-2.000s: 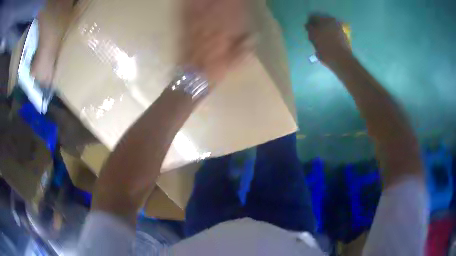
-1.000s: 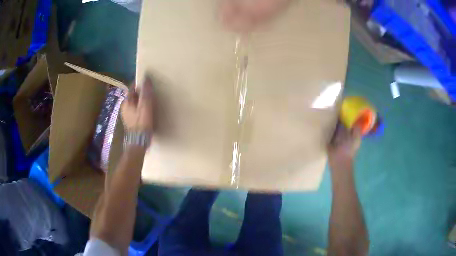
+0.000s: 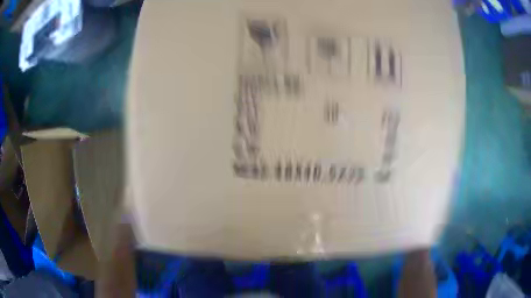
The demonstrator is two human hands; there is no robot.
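A large brown master carton [image 3: 192, 128], blurred, fills the middle of the view close to the camera. Its side with dark printed handling marks faces me, and a short shiny strip of tape [image 3: 315, 233] shows near its bottom edge. My left hand [image 3: 119, 247] is blurred at the carton's lower left corner. My right hand [image 3: 418, 268] is blurred at its lower right corner. Both seem to hold the carton up from below; their fingers are hidden behind it. No tape gun shows.
Open brown cartons [image 3: 49, 192] stand at the left, beside something blue. A pack with a white printed sheet [image 3: 51, 32] lies at the upper left. Green floor [image 3: 492, 145] shows on the right. Several blue objects [image 3: 474, 270] are at the lower right.
The carton has turned from its taped face to its printed side and come closer to the camera. The tape gun has gone from sight. The other person's hand on the carton no longer shows.
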